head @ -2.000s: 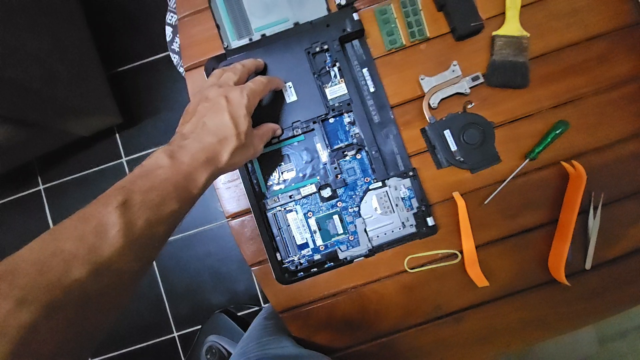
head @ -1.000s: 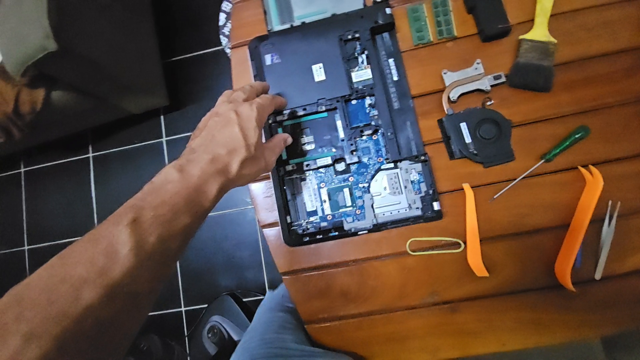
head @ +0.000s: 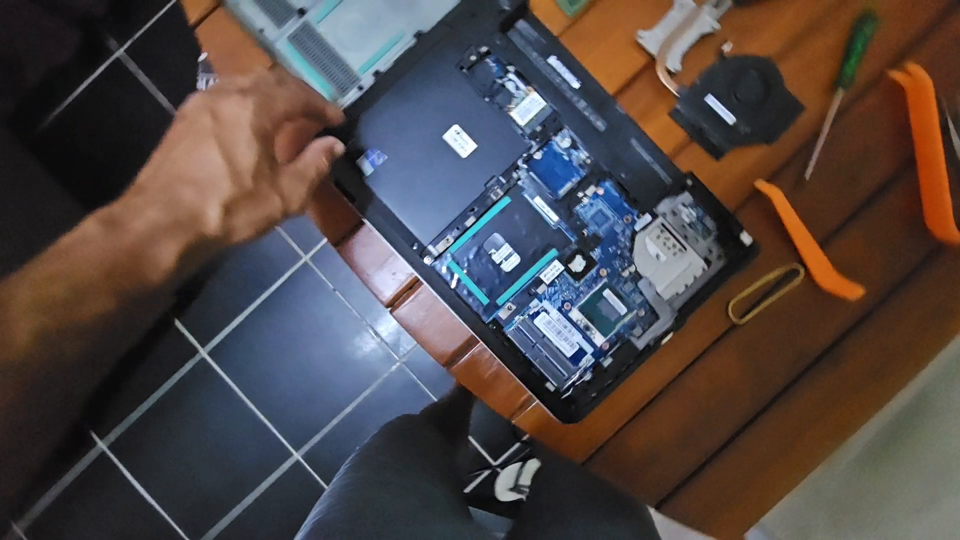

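Observation:
An opened laptop base (head: 442, 172) lies underside up along the edge of the wooden table, its blue circuit board (head: 600, 217) and processor (head: 604, 307) exposed. My left hand (head: 247, 150) is at its upper left edge, thumb and fingertips at the black rim by the corner of a light cover panel (head: 412, 19) with teal strips. Whether the fingers pinch the rim or only touch it, I cannot tell. My right hand is out of the frame.
To the right on the table (head: 720, 375) lie a cooling fan (head: 739, 105) with a copper heat pipe, a green-handled screwdriver (head: 855, 56), two orange pry tools (head: 810, 244) and a yellowish rubber band (head: 765, 294). Dark floor tiles (head: 247, 337) show at left, my legs (head: 405, 480) below.
My left hand has moved along the laptop's left side, from beside the open bay to the rim near the cover panel. The view has turned and come closer.

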